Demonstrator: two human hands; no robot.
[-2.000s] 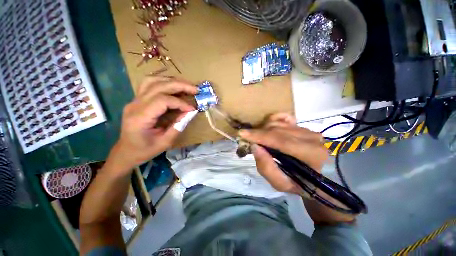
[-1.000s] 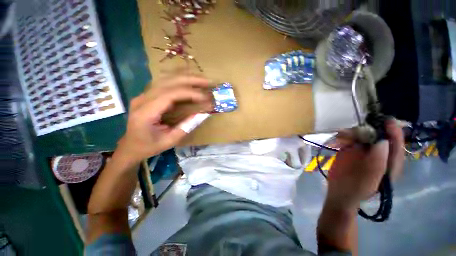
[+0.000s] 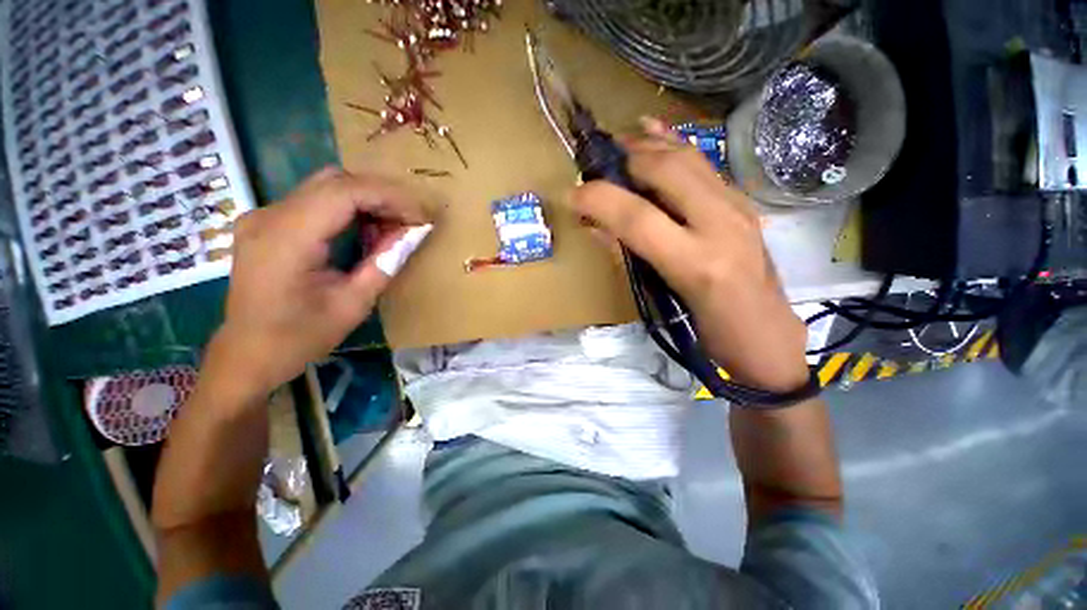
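Observation:
A small blue circuit board [image 3: 522,226] lies on the brown cardboard [image 3: 477,312], with a short red lead [image 3: 484,262] sticking out at its lower left. My left hand [image 3: 316,262] is left of the board and apart from it, fingertips close together with a white wrap on one; whether it holds something small I cannot tell. My right hand [image 3: 679,226] grips the black soldering iron [image 3: 606,157], its tip and thin pale tube pointing up, above and right of the board. Red leads [image 3: 411,101] lie in a loose pile at the top of the cardboard.
More blue boards [image 3: 706,143] lie partly hidden behind my right hand. A round tub [image 3: 880,119] of silver shreds stands right, beside coiled metal rings [image 3: 703,42]. A white sheet [image 3: 131,280] with rows of small parts lies left. Black cables [image 3: 876,312] run at right.
My right hand has moved from the tub leftward over the cardboard with the iron. My left hand has moved left, away from the board, whose red lead now shows.

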